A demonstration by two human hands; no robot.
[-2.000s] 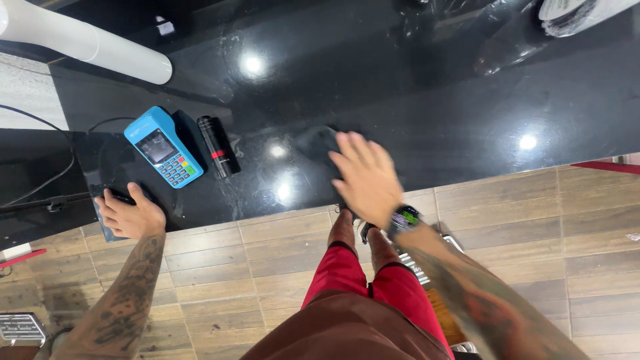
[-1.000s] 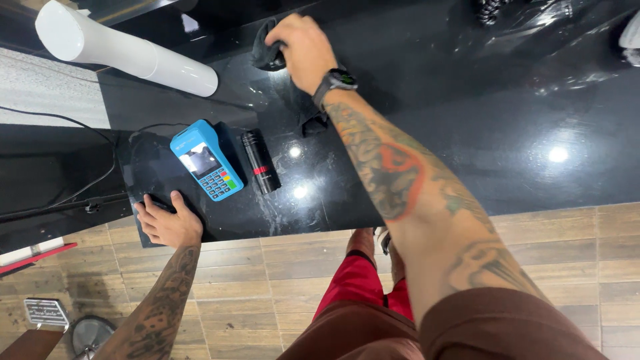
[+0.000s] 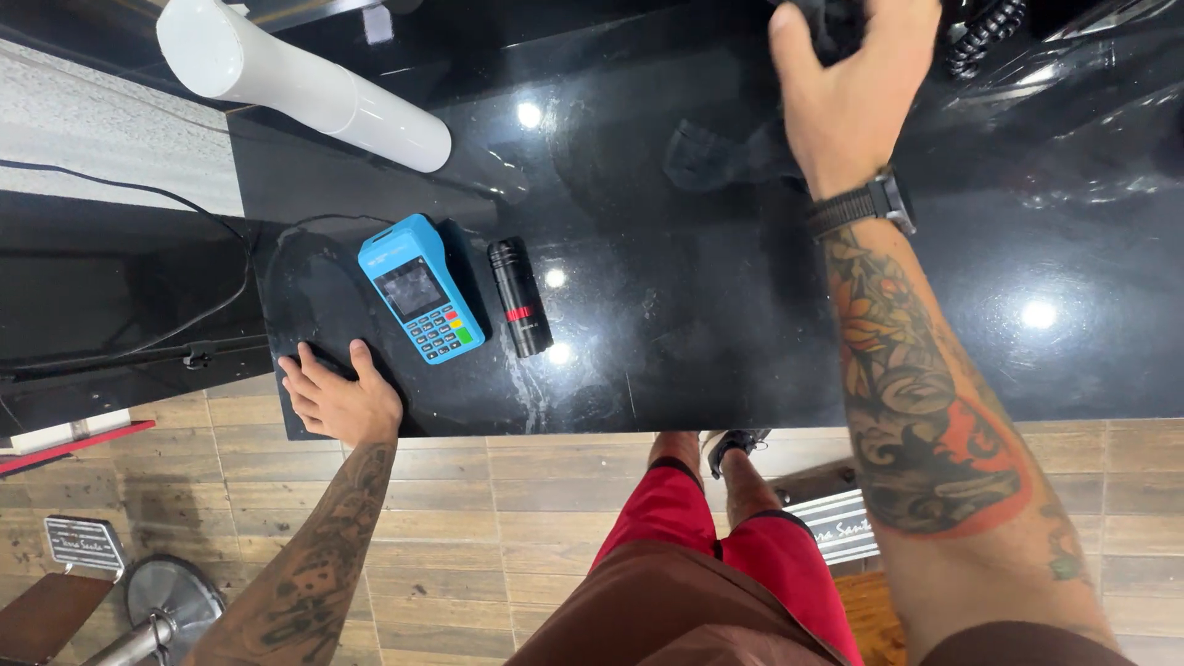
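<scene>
My left hand [image 3: 342, 393] rests on the near left corner of a glossy black countertop [image 3: 703, 351], its fingers over a dark object that I cannot make out. Beside it lies a blue card payment terminal [image 3: 423, 289] with a keypad and small screen. Just right of the terminal is a black cylinder [image 3: 520, 296] with a red band. Up at the top edge, my right hand [image 3: 846, 83] reaches over the counter, its fingers partly cut off, closed around a dark cloth [image 3: 830, 28]. A dark watch is on that wrist.
A white tubular object [image 3: 305, 88] stretches across the counter's back left. Coiled black cord [image 3: 985, 37] and clear plastic [image 3: 1101, 65] lie at the upper right. A thin cable [image 3: 245, 250] hangs at the left. Below are a wood-look floor and a metal chair base [image 3: 171, 592].
With the dark cloth, my right hand has moved right across the counter, away from the white tubular object. My left hand has stayed at the corner.
</scene>
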